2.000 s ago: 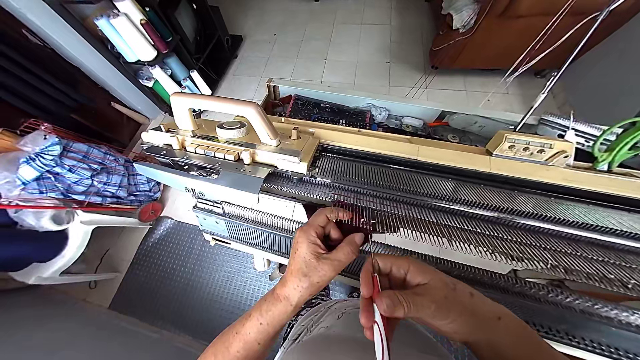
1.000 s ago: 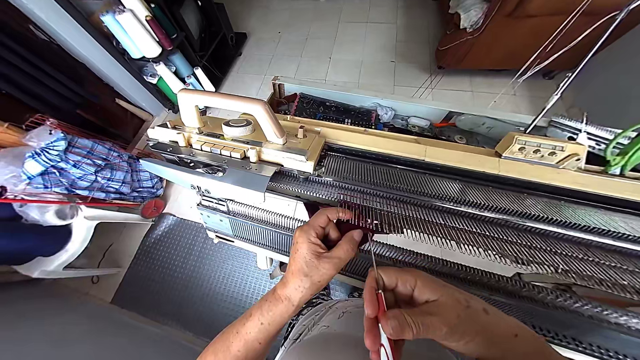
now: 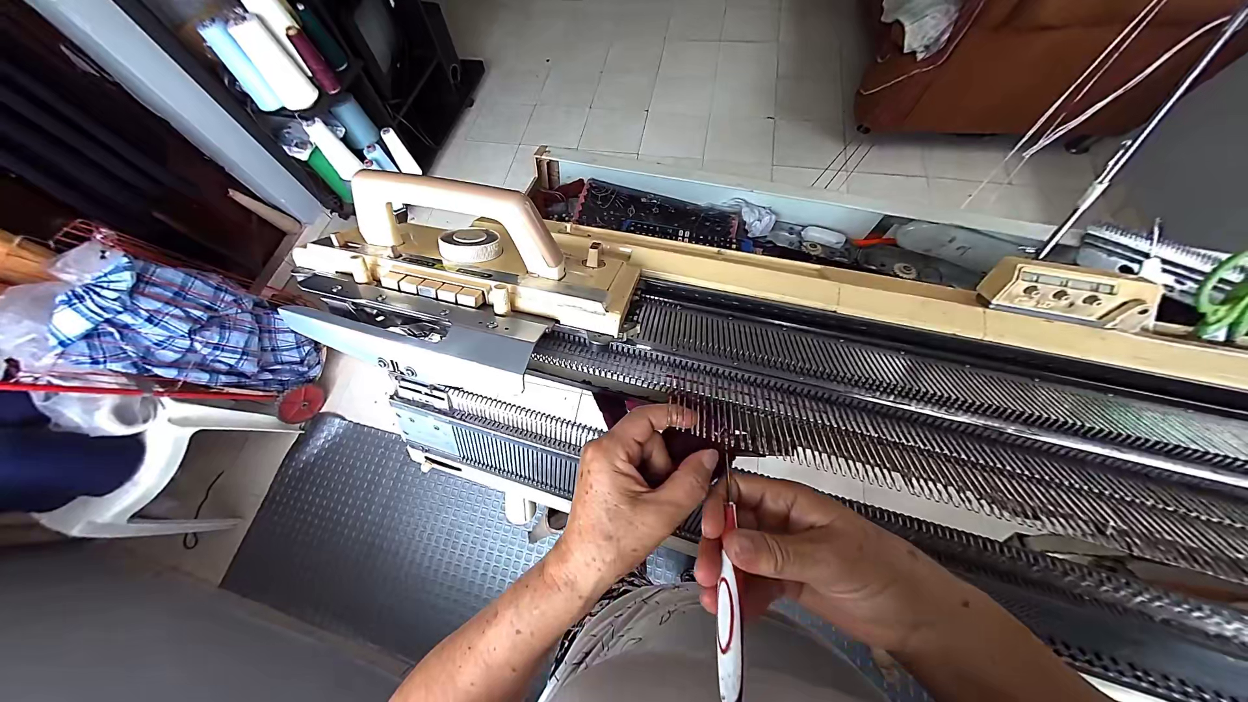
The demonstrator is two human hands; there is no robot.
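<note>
My left hand (image 3: 634, 487) pinches the edge of a dark maroon knitted fabric (image 3: 687, 446) just below the needles (image 3: 829, 453) of a knitting machine's main bed. In my right hand (image 3: 799, 546) is a slim hooked tool with a red and white handle (image 3: 729, 624). Its thin metal tip points up to the fabric edge, close beside my left thumb. Whether the tip is through a stitch cannot be told. The machine's beige carriage (image 3: 468, 253) rests on the bed to the left of both hands.
The lower needle bed (image 3: 517, 458) runs beneath my wrists. A row counter (image 3: 1072, 292) sits on the right rail. Yarn cones (image 3: 273, 63) stand on a shelf at upper left. Plaid cloth (image 3: 185, 322) lies by a white plastic chair (image 3: 146, 478). Behind the bed is a tray of small items (image 3: 663, 214).
My right hand and the tool have moved up toward the fabric edge since one second ago. My left hand keeps its pinch at the same place on the needle row.
</note>
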